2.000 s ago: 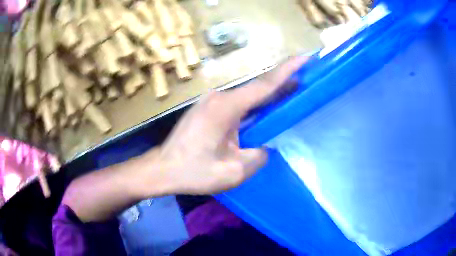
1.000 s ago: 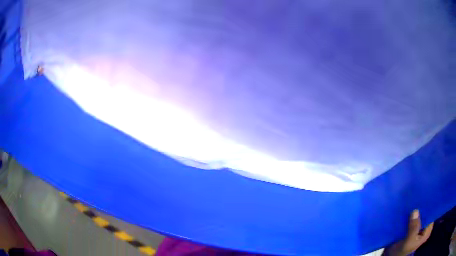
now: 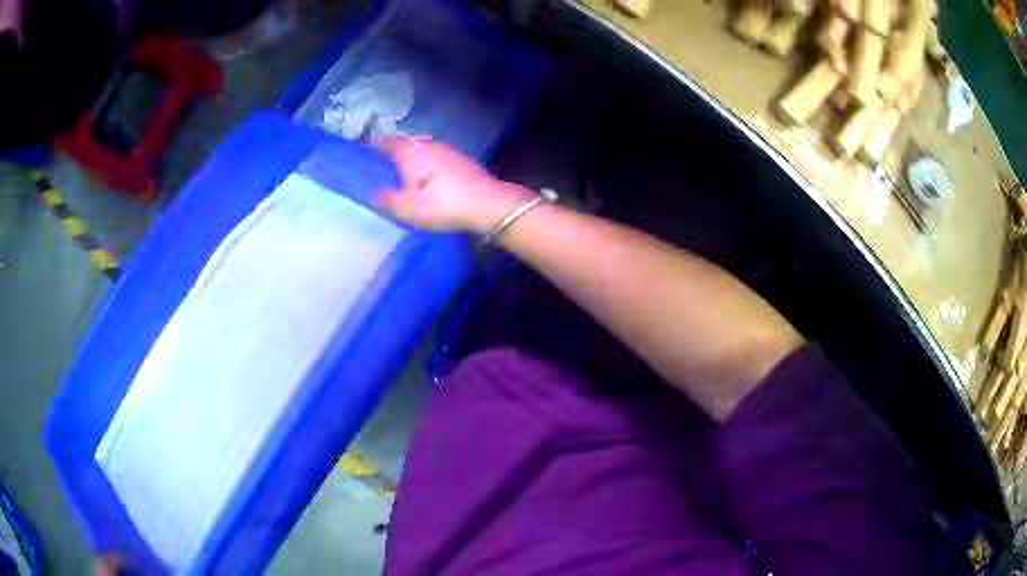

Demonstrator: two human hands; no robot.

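A blue tote (image 3: 377, 304) with a pale liner (image 3: 270, 326) lies slanted across the left of the view. My right hand (image 3: 434, 186), with a bracelet at the wrist, grips its far end. Only a small, blurred part of my left hand (image 3: 109, 564) shows at its near corner by the bottom left edge; it appears to hold the tote there. No leg parts show on the visible liner.
Another blue tote (image 3: 501, 73) with a whitish thing in it lies beyond. A red-framed object (image 3: 141, 186) and yellow-black tape (image 3: 73, 225) are on the left floor. The curved table (image 3: 850, 219) bears tan leg parts (image 3: 873, 73) and a small dish (image 3: 930, 180).
The view has swung, with the table now at right. The lined tote, at right of the table view and then filling the view, is now at my left above the floor. My bracelet hand has come into view.
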